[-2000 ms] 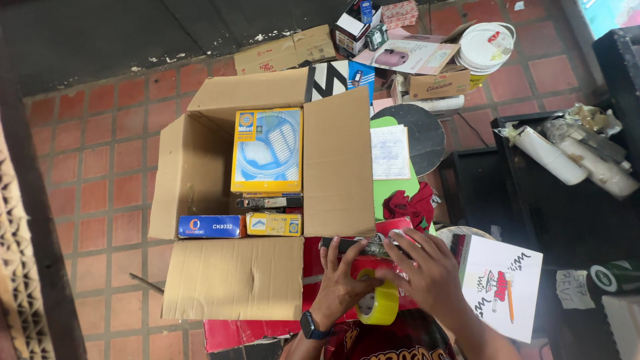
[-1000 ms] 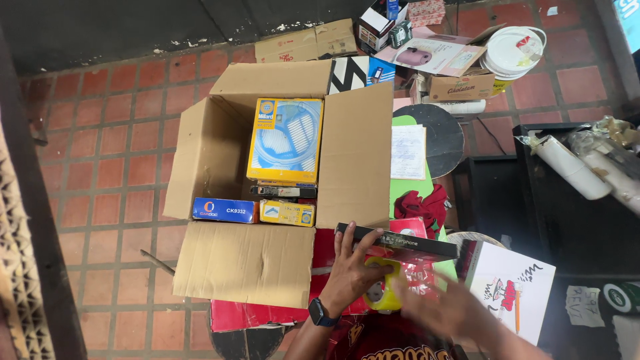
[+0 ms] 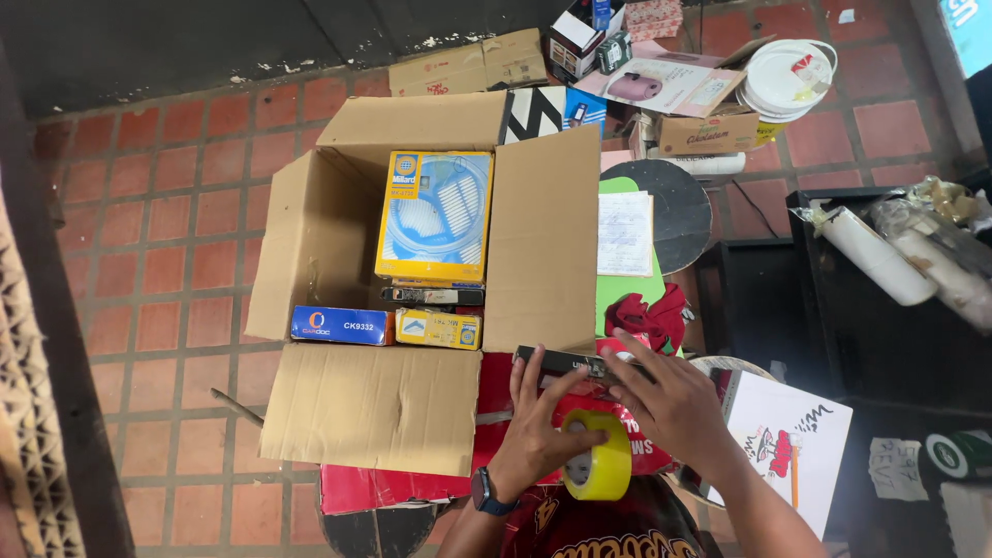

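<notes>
My left hand (image 3: 542, 426), with a dark smartwatch at its wrist, has its fingertips at the left end of a narrow black box (image 3: 570, 364). Its thumb reaches over a roll of yellow packing tape (image 3: 608, 457), which hangs below the palm. At the box's right end, the fingers of my right hand (image 3: 670, 395) touch the top and near side. To the left stands an open cardboard carton (image 3: 542, 256). Inside it are a yellow and blue Millard filter box (image 3: 438, 213), a blue box (image 3: 341, 325), a small yellow box (image 3: 438, 328) and a thin dark box (image 3: 434, 296).
A red box (image 3: 387, 488) lies under the carton. Right of it are a handwritten sheet (image 3: 625, 234), a red cloth (image 3: 647, 318) and a white box with drawings (image 3: 783, 442). Farther back stand a white bucket (image 3: 787, 77) and small boxes; wrapped rolls (image 3: 876, 256) lie at the right.
My right hand, blurred and away from the narrow black box one second ago, is back at its right end. My left hand stays at the box with the tape roll.
</notes>
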